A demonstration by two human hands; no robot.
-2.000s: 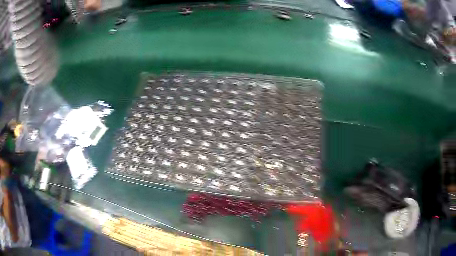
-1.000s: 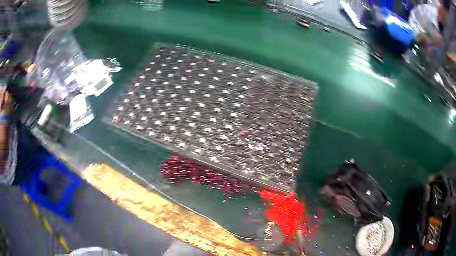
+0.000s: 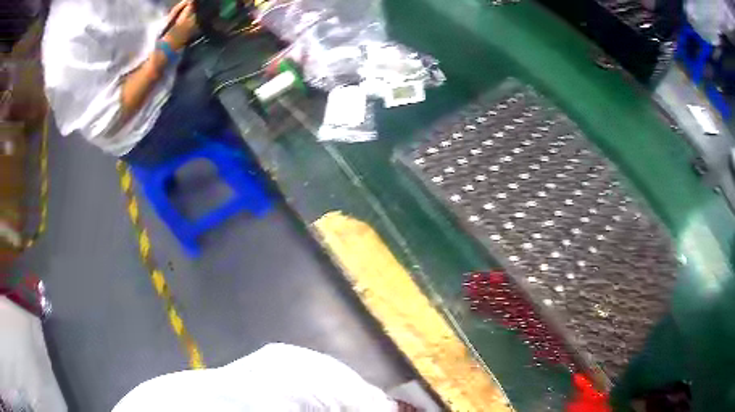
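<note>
Neither of my hands shows clearly; a white sleeve or garment fills the bottom edge. A blister tray (image 3: pixel 556 209) with rows of silvery parts lies tilted on the green bench at the right. A pile of small dark-red components (image 3: pixel 516 314) lies along its near edge. Bright red lead wires (image 3: pixel 588 396) are cut off by the bottom edge. A tan edge strip (image 3: pixel 403 314) lies along the bench front, with a thin line of solder wire (image 3: pixel 355 179) beside it.
Plastic bags with white labels (image 3: pixel 348 113) and a green and white solder spool (image 3: pixel 278 85) lie at the bench's far end. A person in white (image 3: pixel 97 72) is at upper left. A blue stool (image 3: pixel 208 193) stands on the grey floor near yellow-black tape (image 3: pixel 153 269).
The view has swung left. The tray and red piles have shifted right and look more tilted. The person and more floor now show; the white bowl and dark fixture have left the picture.
</note>
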